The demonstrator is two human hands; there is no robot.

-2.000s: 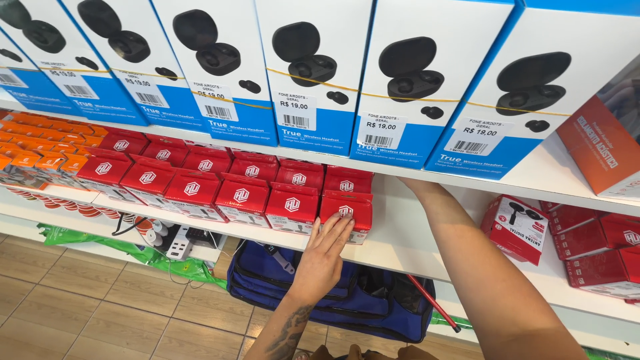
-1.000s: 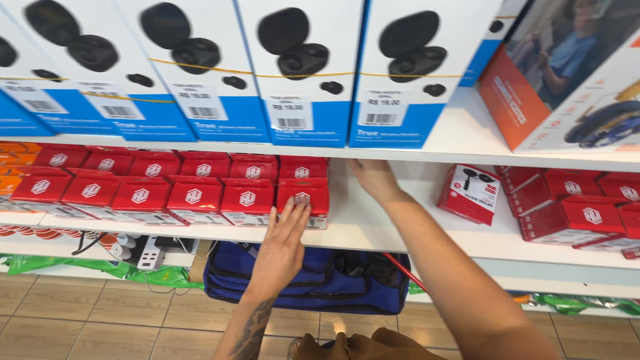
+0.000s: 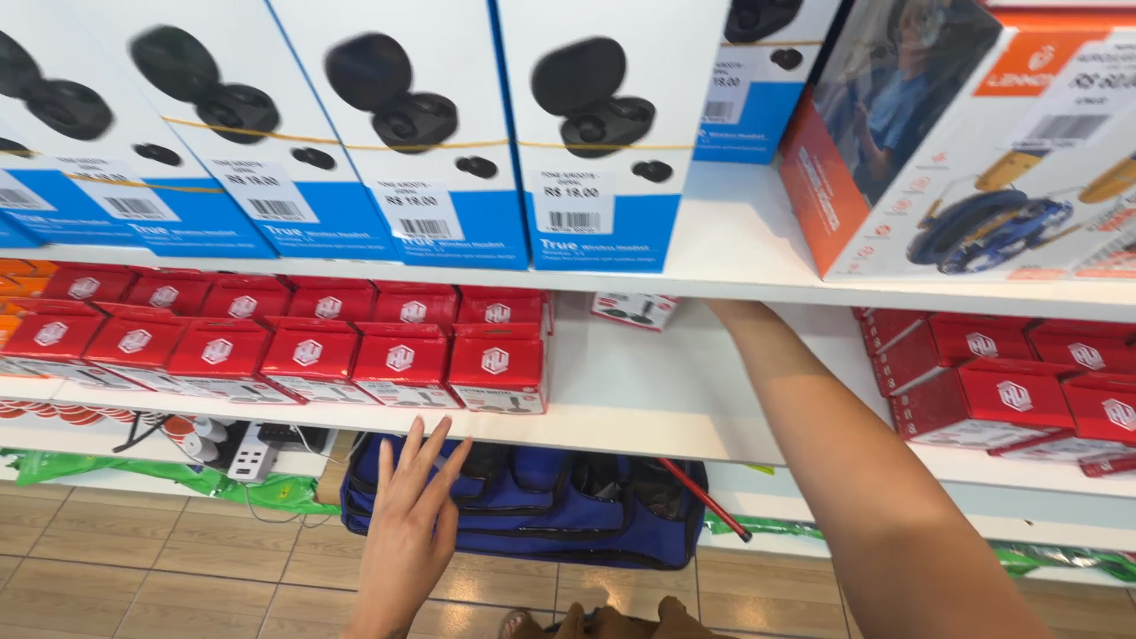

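Note:
My left hand (image 3: 419,515) is spread just in front of the lower shelf's edge, below the row of red boxes, and holds nothing. The nearest red box (image 3: 497,368) stands at the right end of that row. My right forearm (image 3: 825,435) reaches over the lower shelf (image 3: 639,390) and under the upper one, which hides the right hand. Just left of that wrist, a small red and white box (image 3: 634,309) shows partly beneath the upper shelf's edge; whether the hidden hand touches it cannot be seen.
Blue and white earphone boxes (image 3: 603,213) line the upper shelf (image 3: 887,288), beside a larger headphone box (image 3: 958,160). More red boxes (image 3: 1012,399) stand at the right. Beneath are a blue bag (image 3: 532,524), a red rod (image 3: 706,499) and a white power strip (image 3: 252,453).
My left hand has come off the end red box and moved down in front of the shelf edge. The right hand, visible a second ago, has gone under the upper shelf. The view has shifted right.

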